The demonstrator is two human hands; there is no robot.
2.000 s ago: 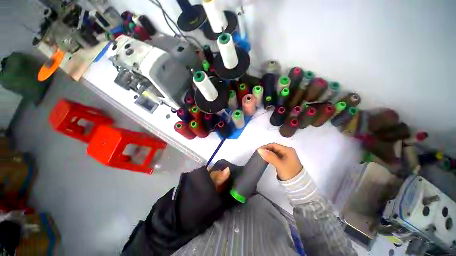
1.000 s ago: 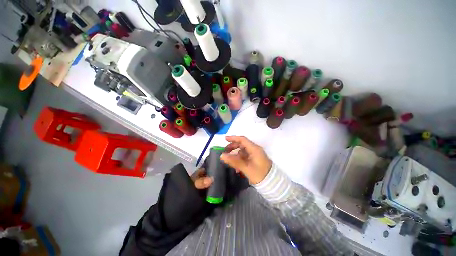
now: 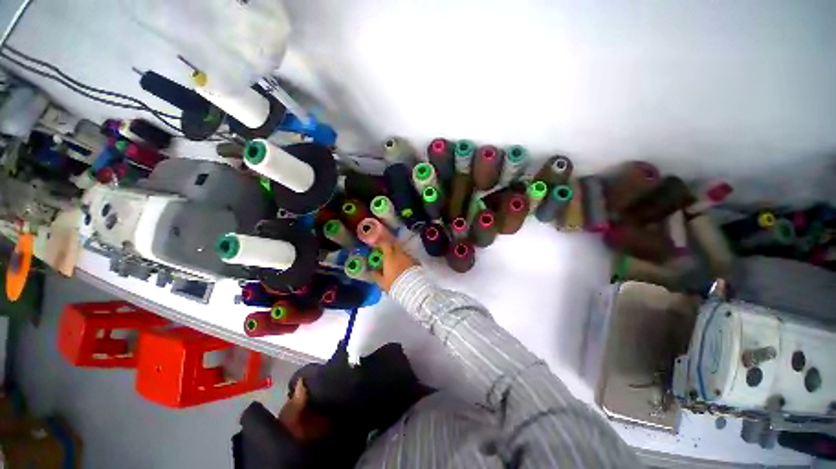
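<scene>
My right hand [image 3: 395, 266] is among the upright thread cones, its fingers around the top of a green-ended cone [image 3: 376, 259]. Most of this cone is hidden by the hand. A pink cone [image 3: 369, 231] and a light grey cone [image 3: 356, 267] stand close beside it. The dark garment [image 3: 353, 394] hangs over my left arm. My left hand [image 3: 298, 410] is low in the picture, partly covered by the dark cloth and blurred; I cannot tell whether it holds anything.
Many coloured cones [image 3: 487, 222] stand along the white wall. White cones on a thread stand [image 3: 280, 165] rise at the left. An overlock machine [image 3: 165, 224] is at the left, another machine [image 3: 756, 357] at the right. Red stools [image 3: 174, 366] stand on the floor.
My right hand has moved forward from my body to the cone cluster. The dark grey cone is gone from my left hand, and a green end now shows at my right fingers. The view has turned.
</scene>
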